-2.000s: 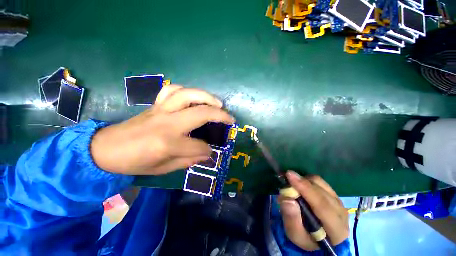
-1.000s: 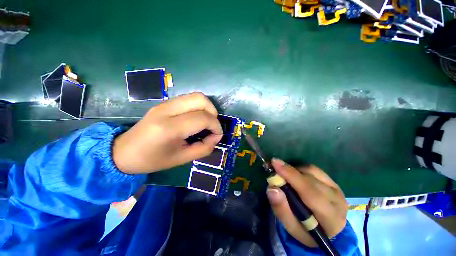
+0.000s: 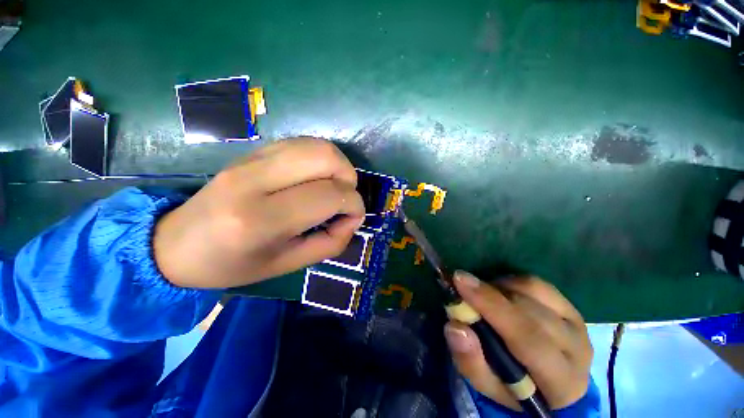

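Observation:
A blue strip of boards lies on the green bench. Two white-framed screens show in its lower places; a dark screen at the top is partly hidden by my left hand. That hand's fingertips are pinched together over this screen. Thin solder wire trails across the bench to the hand; its end at the fingertips is hidden. My right hand holds the soldering iron like a pen, its tip at the amber flex tail of the top screen. Hooked orange flex cables stick out right of the strip.
One loose screen lies beyond my left hand. Two overlapping loose screens lie at the far left. A pile of board strips is cut off at the top right. The checked-tape pot is cut off at the right edge. A dark cord hangs lower right.
The left fingers, spread over the top screen earlier, are now pinched together. The iron tip has moved from the hooked cable to the screen's flex tail. The view has shifted, pushing pile and pot outward.

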